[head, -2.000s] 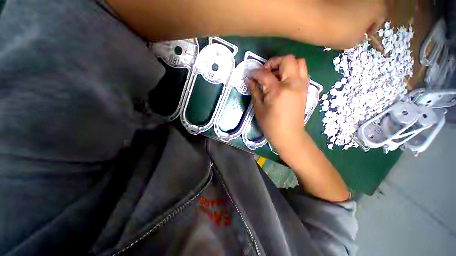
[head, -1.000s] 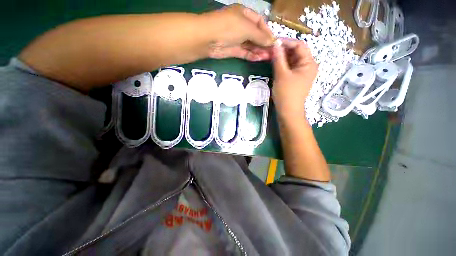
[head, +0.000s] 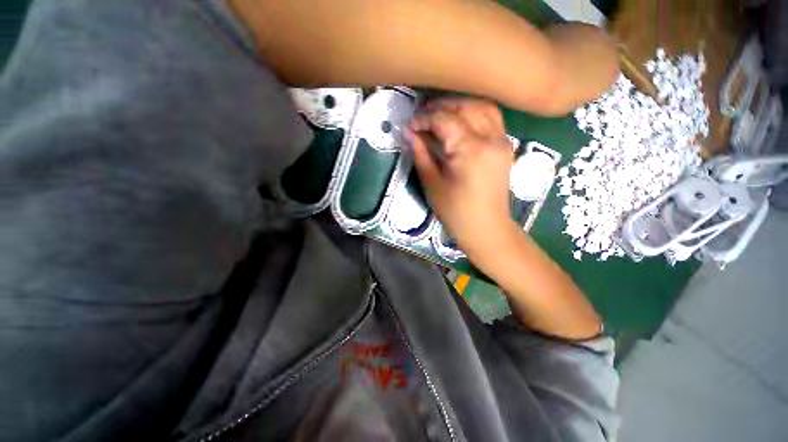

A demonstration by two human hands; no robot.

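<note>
White plastic frames (head: 344,194) with round disc heads lie side by side on the green surface (head: 605,293). My right hand (head: 467,160) is over the row, its fingertips bunched beside the disc head with a dark centre hole; whether they pinch a small insert cannot be seen. It hides the heads of the frames beneath it. My left arm crosses above the row, and my left hand (head: 592,69) is at the upper left edge of the white heap of inserts (head: 639,155), blurred, its fingers not visible.
Jumbled white frames (head: 700,211) lie right of the heap, with more loops (head: 743,95) behind them. A brown board (head: 648,26) lies behind the heap, with a tan stick-like piece (head: 638,73) at its edge. Grey floor (head: 717,345) shows at the lower right.
My hands were together near the heap. Now my right hand is back over the frame row, further left than two seconds ago, and my left hand is out by the heap. The view has tilted.
</note>
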